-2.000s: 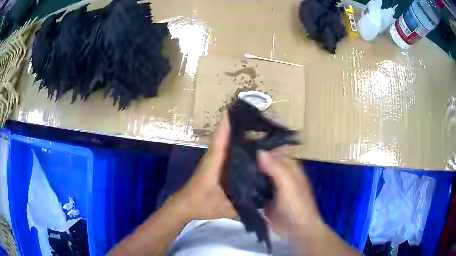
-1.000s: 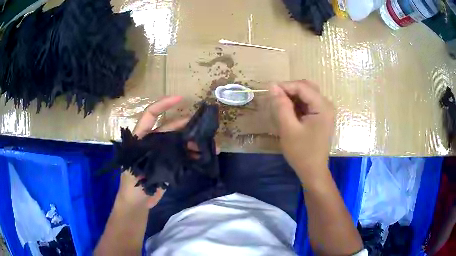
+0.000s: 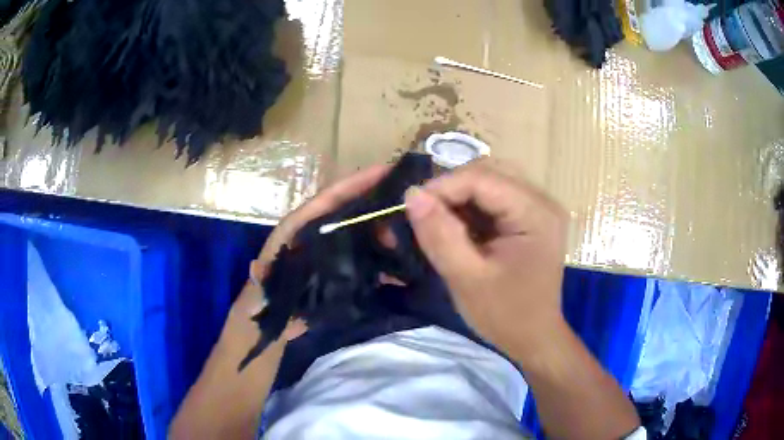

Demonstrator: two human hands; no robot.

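My left hand [image 3: 279, 258] holds a black ragged cloth piece [image 3: 331, 271] above my lap at the table's front edge; most of its fingers are hidden behind the cloth. My right hand [image 3: 490, 249] pinches a cotton swab [image 3: 365, 216] between thumb and fingers. The swab's white tip lies over the cloth's left part; whether it touches cannot be told. The small white glue dish [image 3: 456, 149] stands just beyond my right hand on the stained cardboard pad [image 3: 370, 112].
A spare cotton swab [image 3: 490, 72] lies above the dish. Black pieces [image 3: 155, 69] overlap at the left, a dark heap [image 3: 586, 27] lies at the far edge. A labelled jar [image 3: 739, 39] stands far right. Blue crates [image 3: 94, 258] flank my lap.
My right hand has lifted the swab from the dish and moved it left over the cloth. The cloth and my left hand have come closer to the dish. The view has shifted.
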